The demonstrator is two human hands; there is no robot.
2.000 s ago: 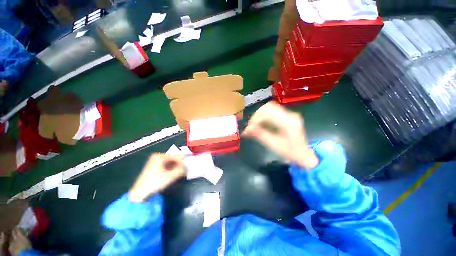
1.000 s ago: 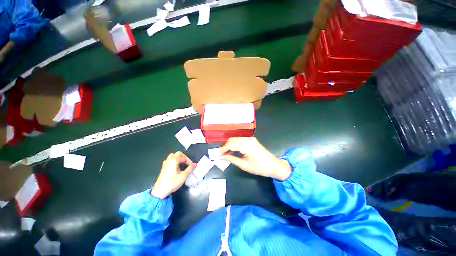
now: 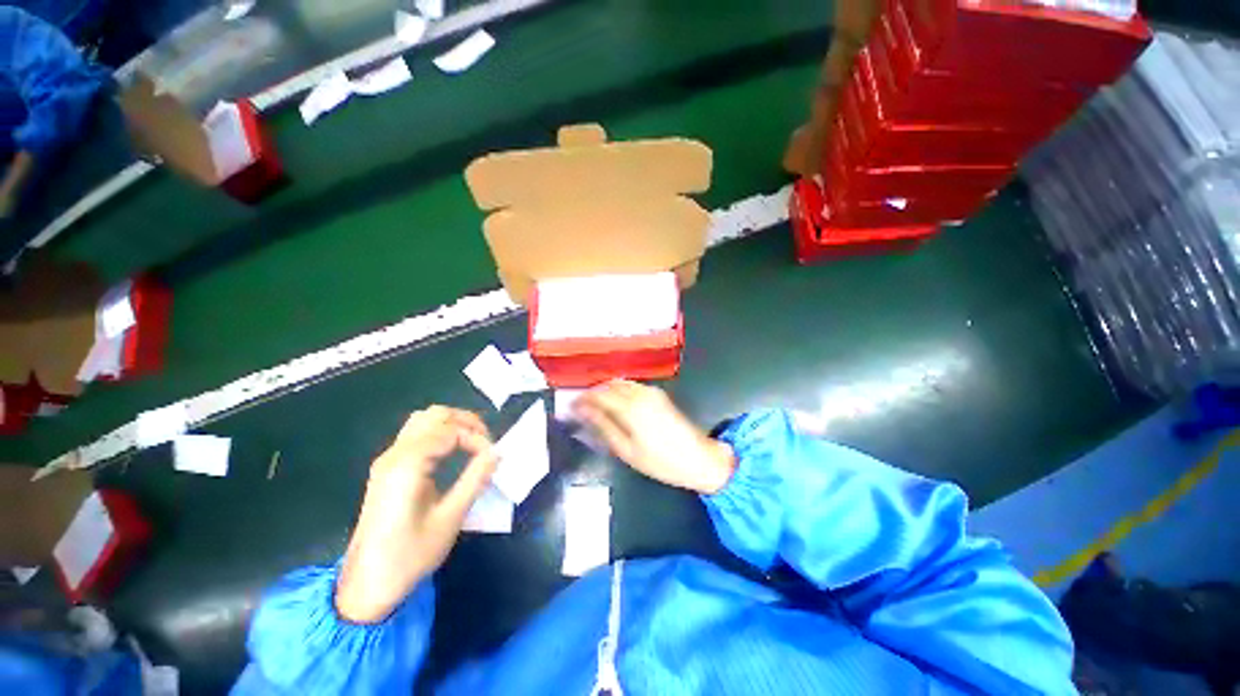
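Observation:
A red gift box (image 3: 605, 356) stands open at the bench edge, its brown lid (image 3: 594, 204) raised behind it and a white insert (image 3: 607, 306) on top. My left hand (image 3: 415, 496) is left of the loose papers, its thumb and fingertips at the edge of a tilted white slip (image 3: 522, 460). My right hand (image 3: 653, 435) is just in front of the box, fingertips down on a small slip (image 3: 566, 404); its grip is blurred. Another white slip (image 3: 586, 528) lies nearer me, and more lie left of the box.
Stacked red boxes (image 3: 925, 177) stand at the right, beside clear plastic trays (image 3: 1156, 218). The green conveyor belt (image 3: 367, 258) runs beyond the pale rail (image 3: 326, 356), carrying open boxes at the left. Another open box (image 3: 102, 544) is at the lower left. A person's blue sleeve (image 3: 55, 82) shows at the upper left.
The left hand has moved left and nearer me, with a slip now tilted at its fingertips. The right hand has come closer to the box front. Belt boxes have shifted left.

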